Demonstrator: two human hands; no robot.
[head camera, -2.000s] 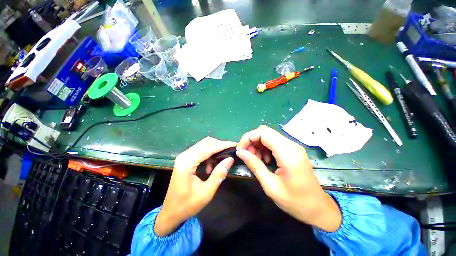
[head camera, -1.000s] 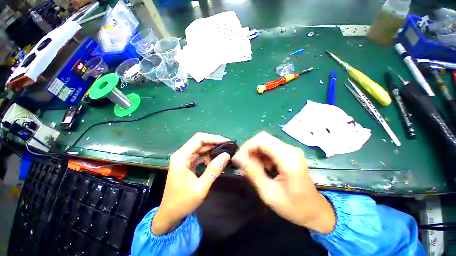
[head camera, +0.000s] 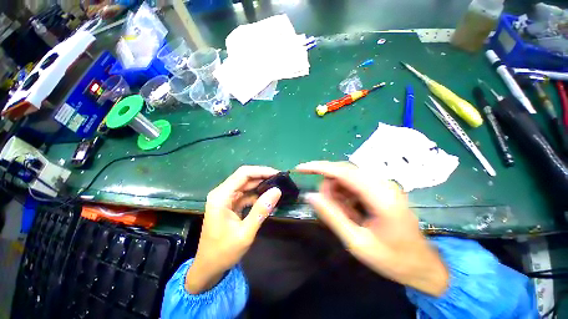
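Observation:
My left hand (head camera: 231, 221) pinches a small black module (head camera: 283, 187) between thumb and fingers at the bench's front edge. Part of the module is hidden by the fingers. My right hand (head camera: 373, 218) is just right of the module, blurred, with thumb and fingers apart. Its index fingertip is close to the module's upper edge; I cannot tell if it touches. No object shows between its fingers.
The green bench (head camera: 187, 174) holds a white stained cloth (head camera: 402, 156), red-yellow screwdriver (head camera: 349, 101), blue pen (head camera: 408, 107), tweezers (head camera: 461, 136), yellow-handled tool (head camera: 453, 104), marker (head camera: 496, 131), black cable (head camera: 165, 149), solder spool (head camera: 146, 126) and papers (head camera: 268, 53). Black trays (head camera: 118, 255) lie lower left.
My right hand has moved right, away from the module, and its thumb and fingers have spread. My left hand still holds the module, which now shows more.

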